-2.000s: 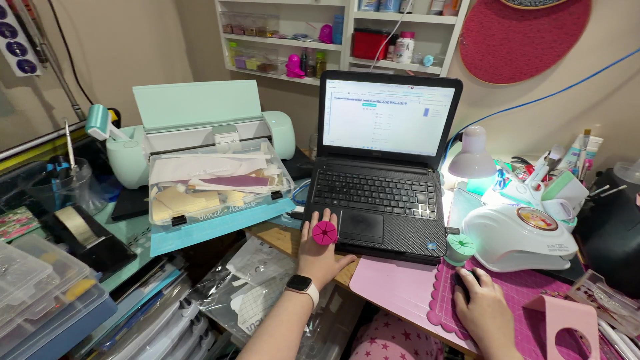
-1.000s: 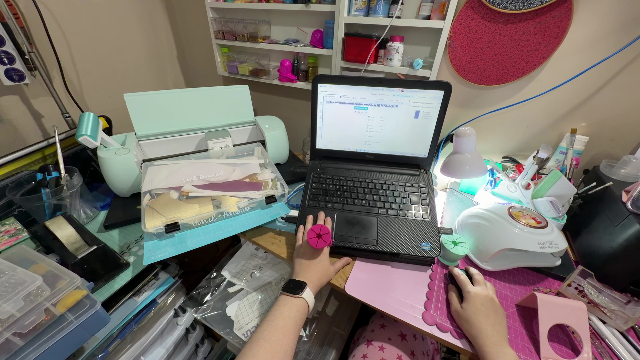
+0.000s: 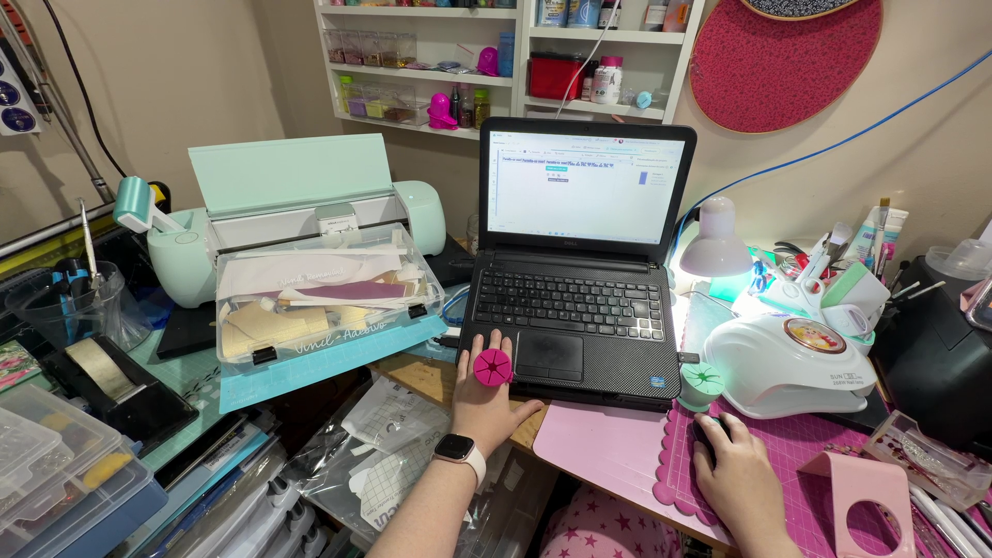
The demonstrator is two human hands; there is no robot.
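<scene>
My left hand [image 3: 487, 407] lies flat with fingers spread on the left palm rest of an open black laptop [image 3: 573, 298]. On the back of its fingers sits a round magenta silicone piece [image 3: 492, 367] with a slit star pattern; how it is fastened is hidden. A dark smartwatch [image 3: 456, 448] is on that wrist. My right hand [image 3: 736, 465] rests over a dark computer mouse [image 3: 709, 435] on a magenta cutting mat [image 3: 802, 473]. Just behind the mouse stands a mint-green cup with a slit top [image 3: 701, 381]. The lit laptop screen [image 3: 581, 186] shows a page with text lines.
At left stand a mint cutting machine [image 3: 291, 167], a clear case of vinyl scraps [image 3: 325, 294], a tape dispenser [image 3: 128, 395] and stacked plastic boxes [image 3: 62, 473]. At right are a white nail lamp [image 3: 787, 364], a lit desk lamp [image 3: 717, 232] and a pink holder [image 3: 868, 496].
The laptop page's content has shifted: the items in the column at its middle no longer show. Both hands keep their places on the palm rest and the mouse.
</scene>
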